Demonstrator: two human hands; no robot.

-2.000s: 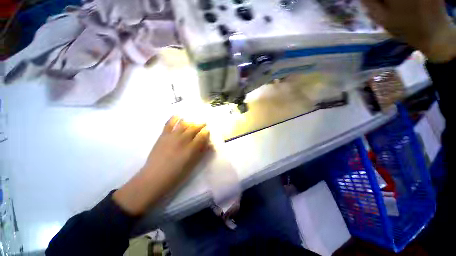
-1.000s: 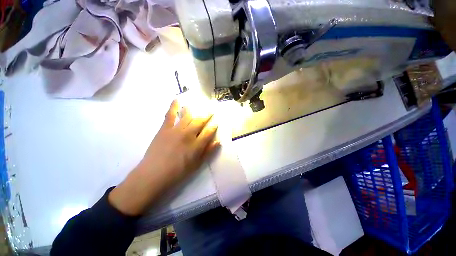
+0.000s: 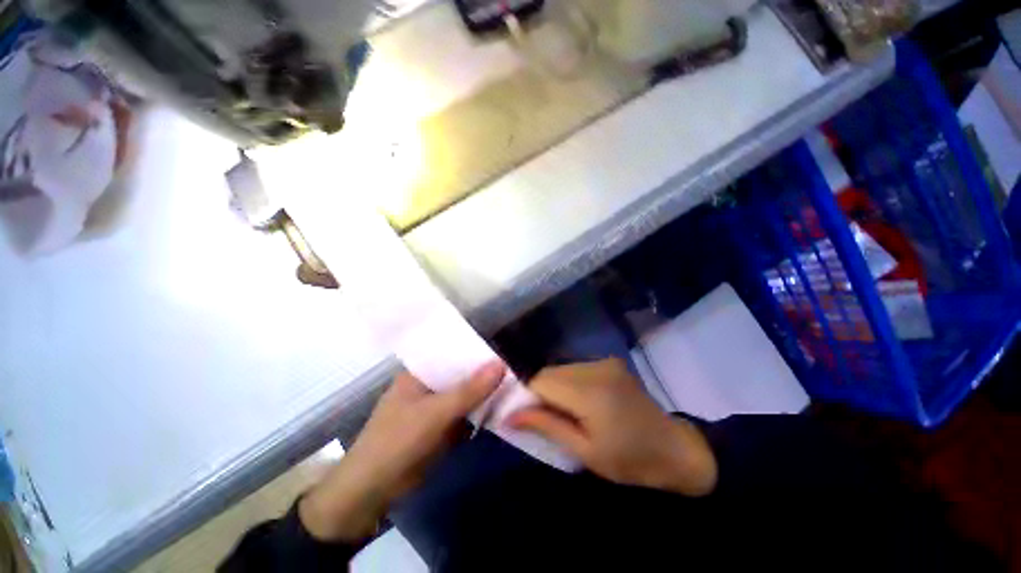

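A pale pink fabric strip runs from the bright glow under the sewing machine head over the table's front edge towards my lap. My left hand grips the strip just off the edge, thumb on top. My right hand grips it near its lower end, close beside my left hand. The needle area is washed out by the lamp. A small metal guide with a brown arm lies on the table left of the strip.
A pale fabric heap lies at far left. A blue plastic basket stands at right, with pale panels beside my knees. A dark tool lies on the machine bed. The grey table edge crosses the view.
My left hand has moved from beside the needle down to the table edge. My right hand has come into view and holds the strip. The view has shifted, and the metal guide now shows.
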